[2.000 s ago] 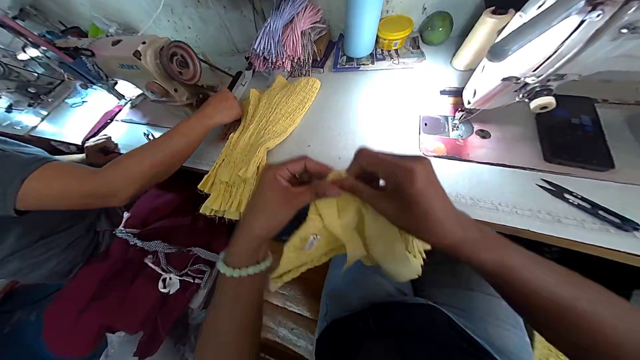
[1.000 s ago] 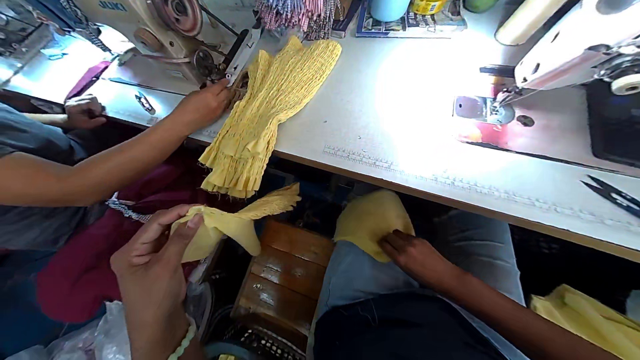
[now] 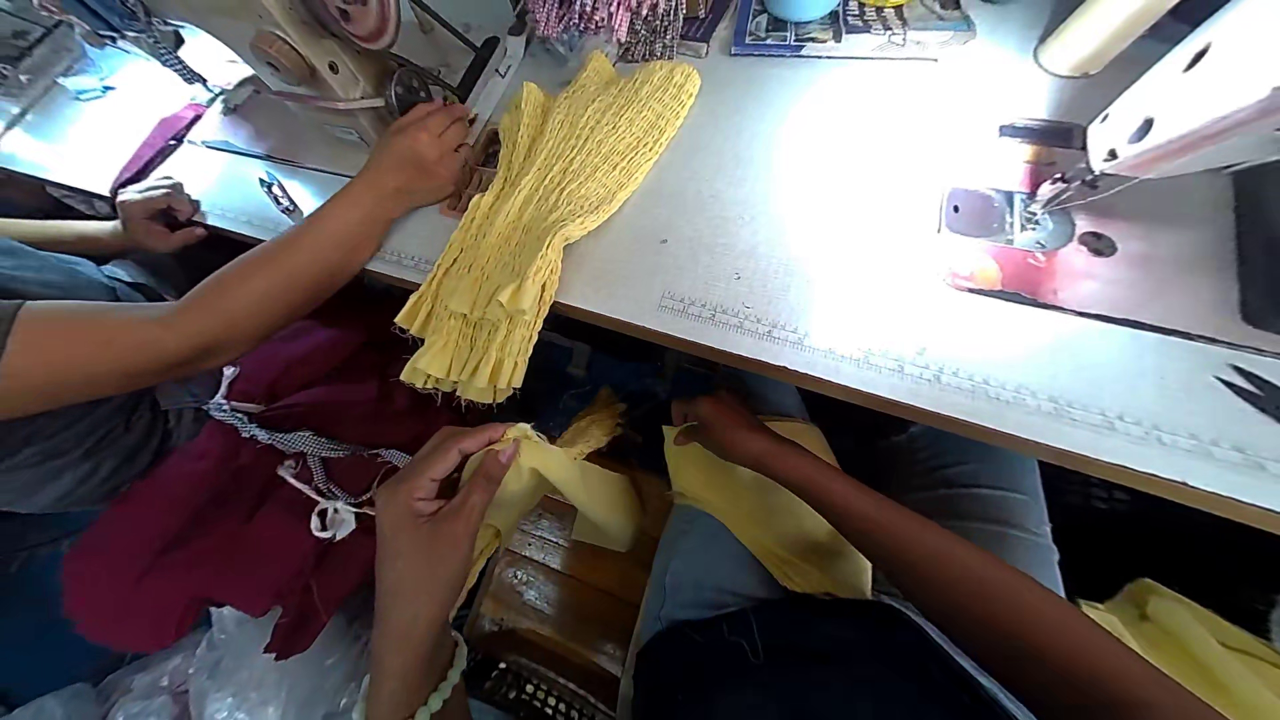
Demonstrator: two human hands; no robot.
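My left hand (image 3: pixel 440 500), with a beaded bracelet at the wrist, pinches the edge of a yellow fabric piece (image 3: pixel 590 495) between thumb and fingers, over a wooden slatted surface. My right hand (image 3: pixel 722 428) is at my lap, its fingers on the upper edge of another yellow fabric part (image 3: pixel 760 500) spread over my thigh. Whether the two yellow parts are joined cannot be told. A stack of smocked yellow fabric pieces (image 3: pixel 560 200) lies on the white sewing table (image 3: pixel 740 230), hanging over its front edge, beyond my hands.
A sewing machine (image 3: pixel 1190 110) stands at the right, its needle area lit, with black scissors (image 3: pixel 1250 390) near the edge. At the left, a co-worker's hand (image 3: pixel 420 155) reaches a second machine (image 3: pixel 290 60). Maroon fabric (image 3: pixel 230 500) hangs at the left; more yellow fabric (image 3: pixel 1190 640) lies lower right.
Both hands were together on the yellow garment; they have since parted, the left to the left, the right down to my lap. The view has shifted.
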